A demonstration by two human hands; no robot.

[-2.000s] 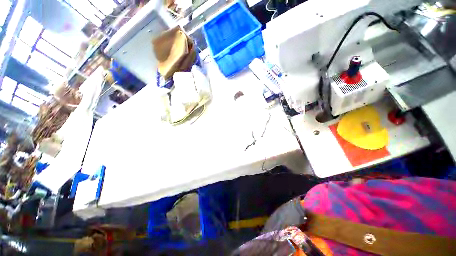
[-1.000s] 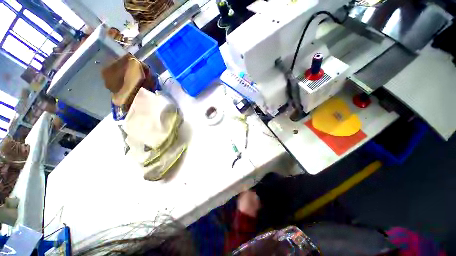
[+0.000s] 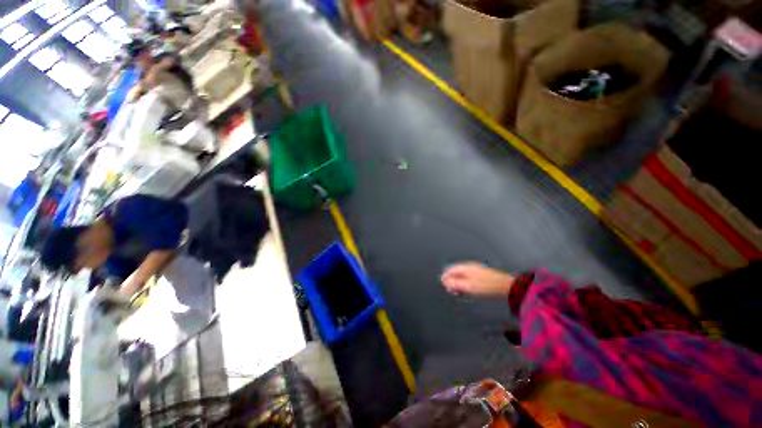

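My right hand (image 3: pixel 474 280) is over the grey aisle floor at the centre right, blurred, with its arm coming in from the right edge. No object shows in it; its finger shape is unclear. My left hand is out of the picture. A blue crate (image 3: pixel 341 294), dark inside, stands on the floor left of my hand. A green crate (image 3: pixel 313 159) stands farther up the aisle, beside the table row. Neither crate is touched by my hand.
A person in dark blue (image 3: pixel 150 230) leans over a white worktable (image 3: pixel 263 309) at the left. Tall cartons (image 3: pixel 489 58) and a red-striped carton (image 3: pixel 685 213) stand at the right, beyond a yellow floor line (image 3: pixel 522 144). Grey aisle floor (image 3: pixel 418 192) runs between.
The view has swung from the sewing machine and white table to the aisle. The machine and bag pieces are out of view. A hand now reaches over the floor from the right.
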